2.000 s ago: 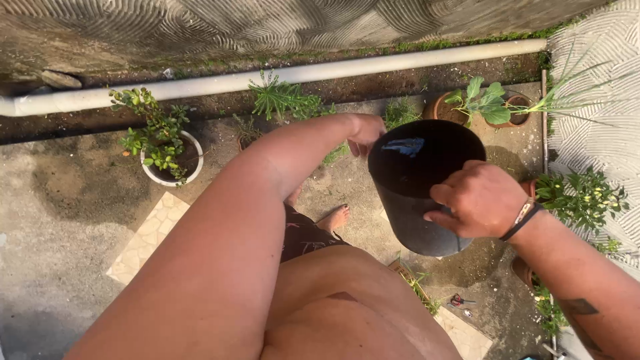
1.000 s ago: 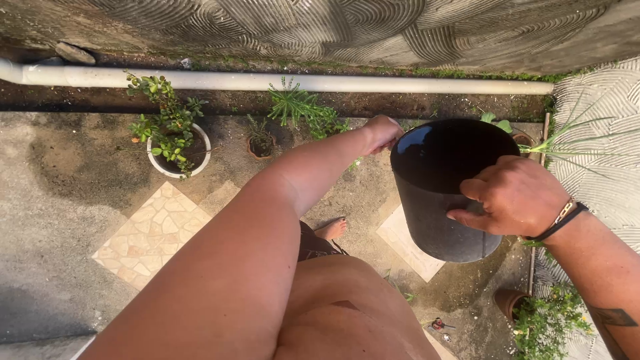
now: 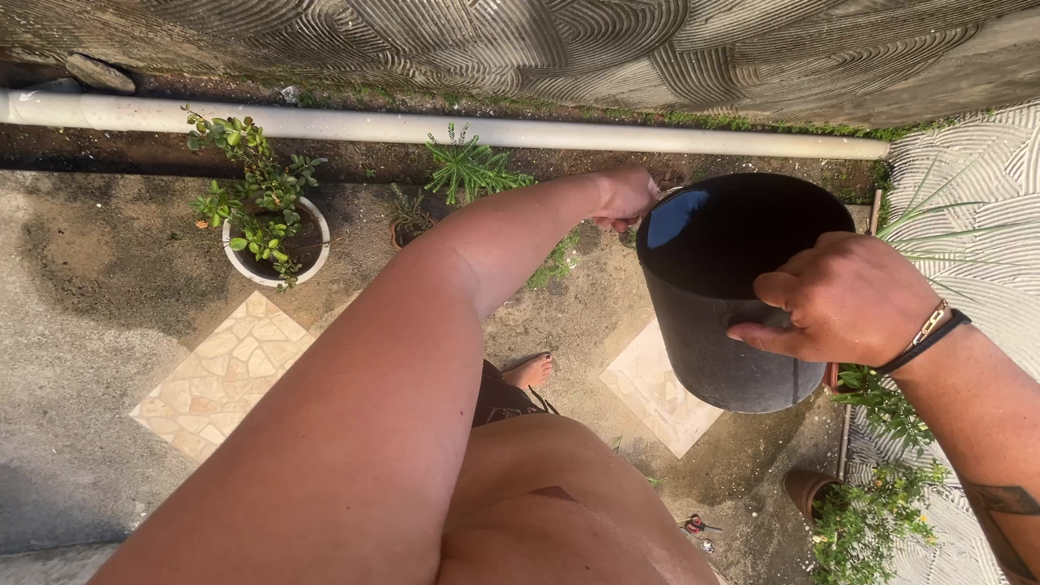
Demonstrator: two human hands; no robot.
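Observation:
A black plastic bucket (image 3: pixel 731 349) is held up on the right of the view, its dark inside showing a bright reflection near the rim. My right hand (image 3: pixel 837 301) grips the near rim, thumb outside against the wall; a chain bracelet and a black band circle the wrist. My left hand (image 3: pixel 630 197) reaches to the bucket's left rim with curled fingers and seems to hold its handle, of which only a bit shows. Behind my left forearm stands a feathery green plant (image 3: pixel 471 166), and near it a small potted plant (image 3: pixel 409 215).
A white pipe (image 3: pixel 366 127) runs along the textured wall (image 3: pixel 520 41). At left stands a leafy plant in a white-rimmed pot (image 3: pixel 323 252). A brown pot (image 3: pixel 804 490) lies at lower right, near red-handled scissors (image 3: pixel 695 524). Stone-patterned tiles (image 3: pixel 236 349) are set in the concrete.
Both hands stay at the bucket, which now hides the broad-leaved potted plant seen at upper right two seconds ago. The view has shifted somewhat.

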